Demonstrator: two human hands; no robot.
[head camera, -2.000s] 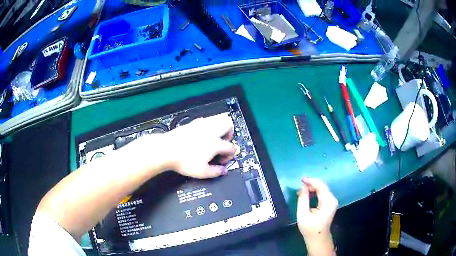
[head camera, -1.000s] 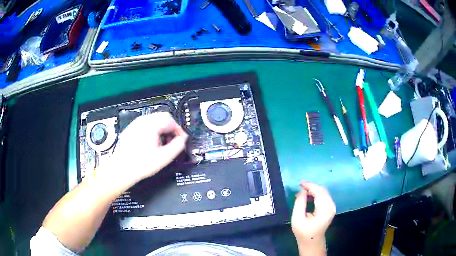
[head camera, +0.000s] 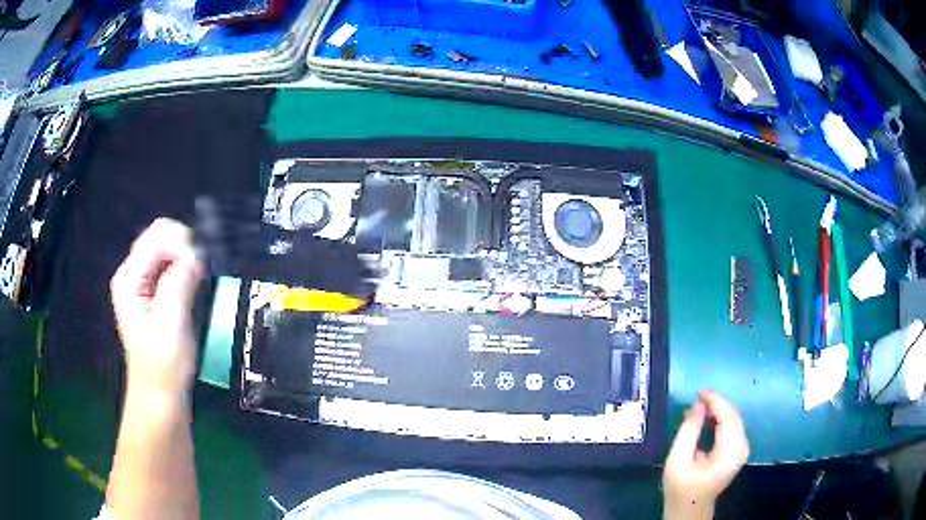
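Note:
The opened laptop (head camera: 447, 371) lies underside up on a black mat. It shows a wide black battery (head camera: 426, 355), a fan on the left (head camera: 310, 210), a fan on the right (head camera: 578, 220) and an orange-yellow ribbon cable (head camera: 323, 301). My left hand (head camera: 157, 295) is left of the laptop, fingertips pinched at the end of a dark, blurred strip (head camera: 228, 234) that reaches over the laptop's left part. My right hand (head camera: 708, 452) is right of the laptop's front corner, thumb and finger touching; whether they hold something tiny cannot be told.
A RAM module (head camera: 742, 290) lies alone on the green mat (head camera: 701, 345). Tweezers (head camera: 774, 266), red (head camera: 824, 259) and green (head camera: 842, 295) sticks and a white mug (head camera: 898, 364) are at the right. A raised blue shelf (head camera: 569, 76) with parts runs along the back.
My left hand has moved from over the middle of the laptop to its left side, and the dark strip now shows at its fingertips. The view has turned left; my right hand keeps its pinch.

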